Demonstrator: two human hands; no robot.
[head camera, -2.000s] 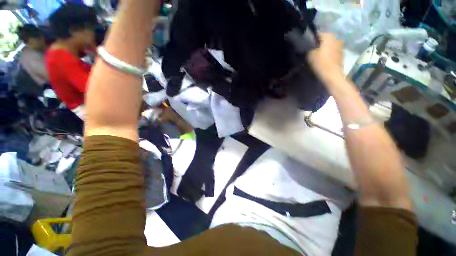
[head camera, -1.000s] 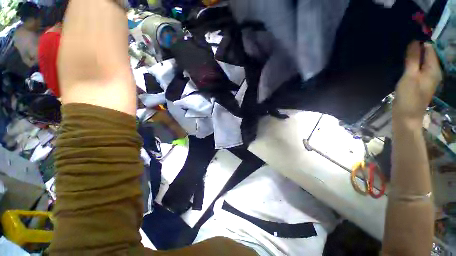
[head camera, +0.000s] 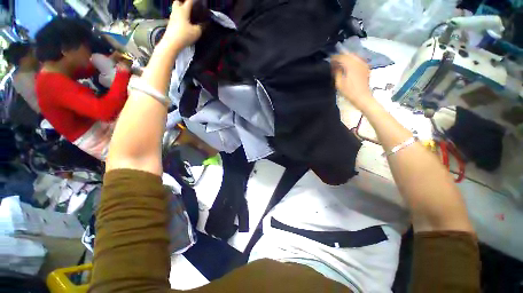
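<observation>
A large black garment body (head camera: 292, 63) lies heaped between my hands, its lower end hanging over the front edge of the white machine bed. Grey pieces (head camera: 252, 114) show at its left side. My left hand (head camera: 184, 26) is at the top left, closed on the dark cloth. My right hand (head camera: 351, 74) is at the garment's right edge beside a grey flap (head camera: 373, 56); its fingertips are blurred and its grip is unclear. A narrow black strip (head camera: 327, 236) lies on the white lap cloth (head camera: 321, 266).
The white and teal sewing machine (head camera: 453, 66) stands at the right. Red-handled scissors (head camera: 453, 160) and a black pad (head camera: 476, 137) lie near it. A person in red (head camera: 80, 97) sits at the left. A yellow frame (head camera: 66, 279) is at the lower left.
The garment has come down from the upper right to the left and centre, uncovering the machine. My right hand has moved left with it. My left hand has come into view.
</observation>
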